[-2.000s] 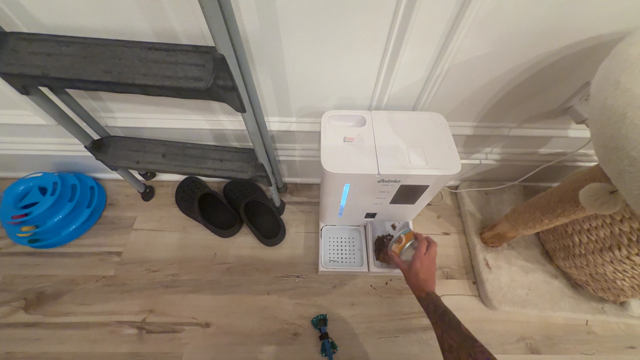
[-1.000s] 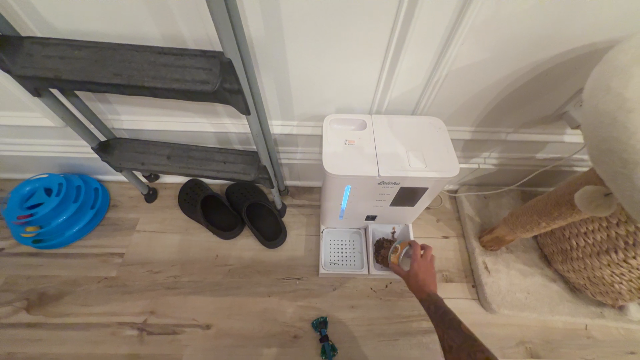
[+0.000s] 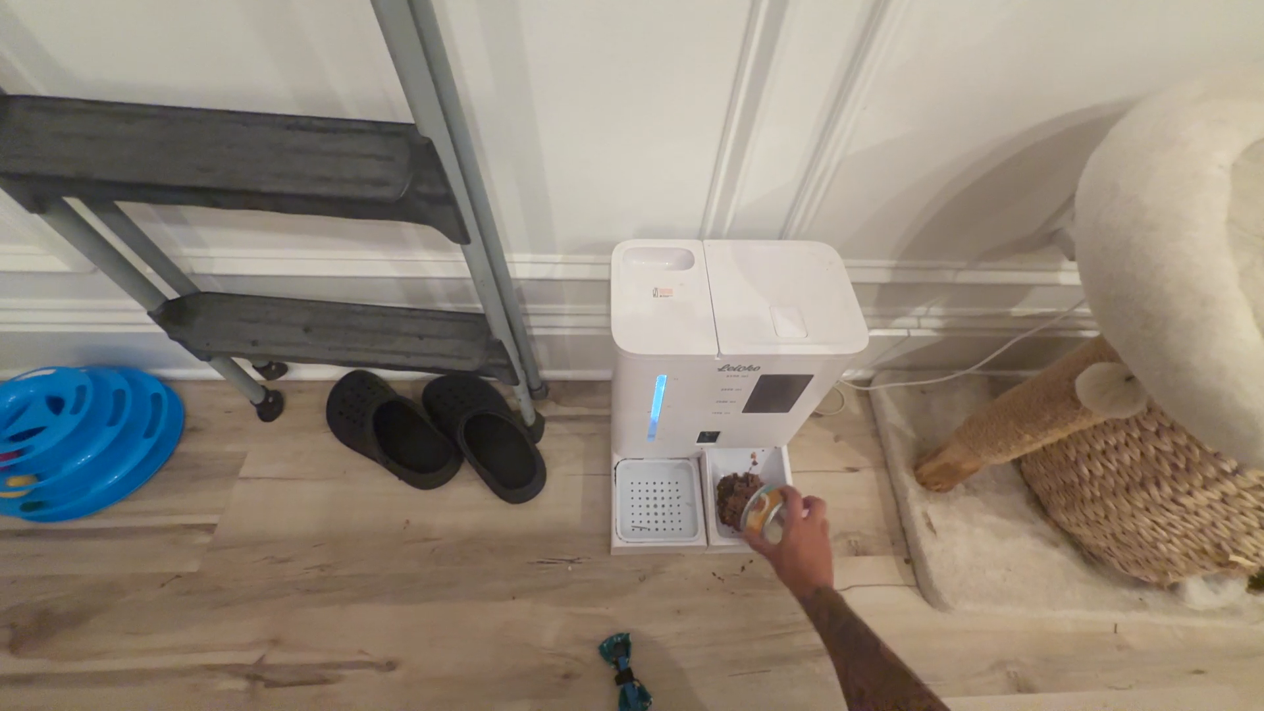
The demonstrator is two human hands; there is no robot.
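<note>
My right hand [image 3: 798, 548] grips a small food can [image 3: 765, 513], tilted over the right tray [image 3: 721, 464] at the foot of a white automatic pet feeder [image 3: 739, 296]. Brown pet food [image 3: 736, 494] lies in that tray beside the can's mouth, with some crumbs on the tray's back part. To its left is the square tray with a perforated insert [image 3: 658, 501], which holds no food. A blue light strip glows on the feeder's front. My left hand is not in view.
A gray step ladder [image 3: 326, 331], black clogs [image 3: 390, 430] and a blue tiered ball-track toy [image 3: 128, 444] are at left. At right stands a cat tree [image 3: 953, 553]; a white cable [image 3: 997, 355] runs behind it. A teal bow-like item [image 3: 624, 671] lies on the wood floor in front.
The right hand and can stay at the right tray throughout. The can's tilt has shifted slightly, and its open end sits close against the food.
</note>
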